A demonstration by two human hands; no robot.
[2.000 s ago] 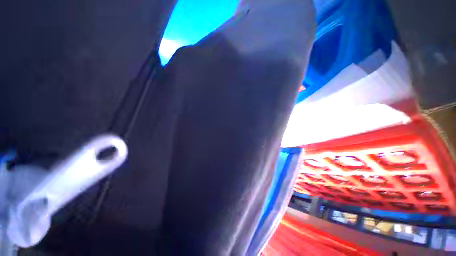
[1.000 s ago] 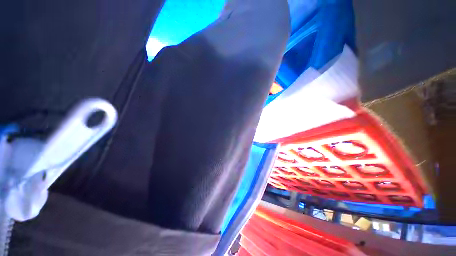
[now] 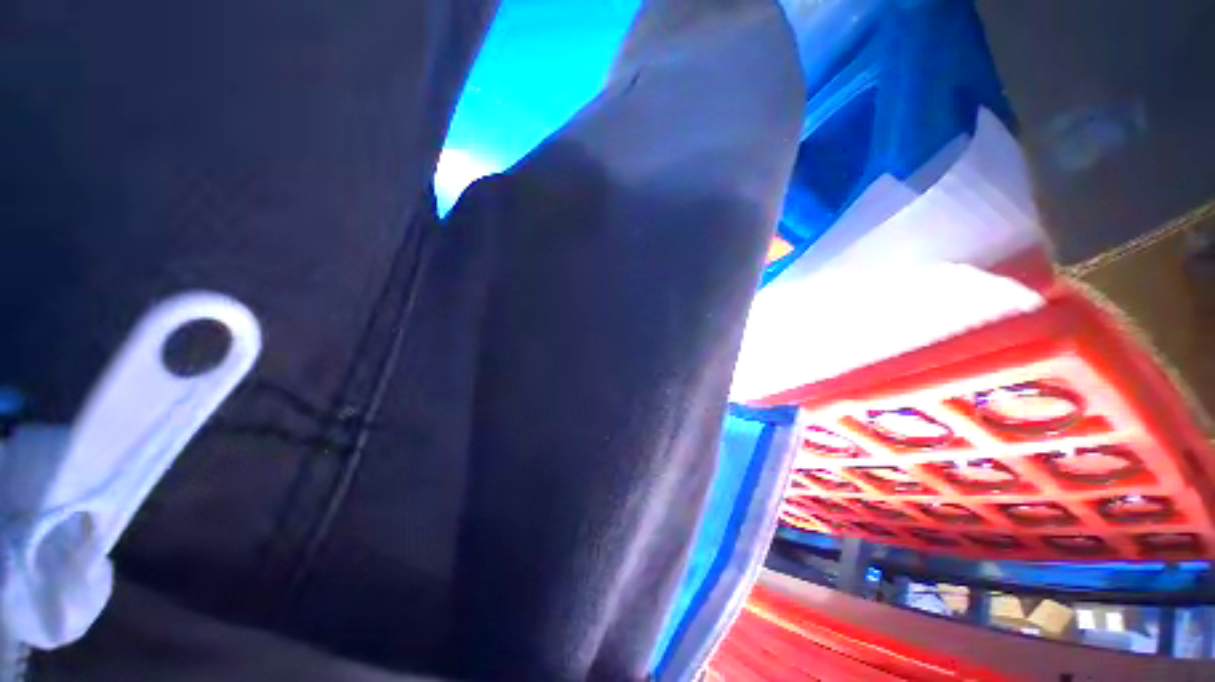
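Observation:
No hand of mine is in view. The red plastic tray (image 3: 933, 462), with rows of round pockets, lies tilted at the right. A bright white sheet (image 3: 866, 333) lies along its upper edge, with more pale sheets raised behind it. A thick pile of stacked red trays (image 3: 826, 642) shows at the bottom right, cut off by the frame edge. What the pockets hold is too unclear to tell.
My grey trousers (image 3: 600, 333) fill the middle. A pale zipper tab (image 3: 147, 413) hangs close at the left. A blue plastic stool (image 3: 853, 133) stands at the upper right. A brown carton edge (image 3: 1146, 247) lies at the far right. Shelving with boxes shows low at the right.
Since the last earlier frame the view has shifted, so the tray, sheet and stool sit further right. The zipper tab has swung left and a little lower. No hand has appeared.

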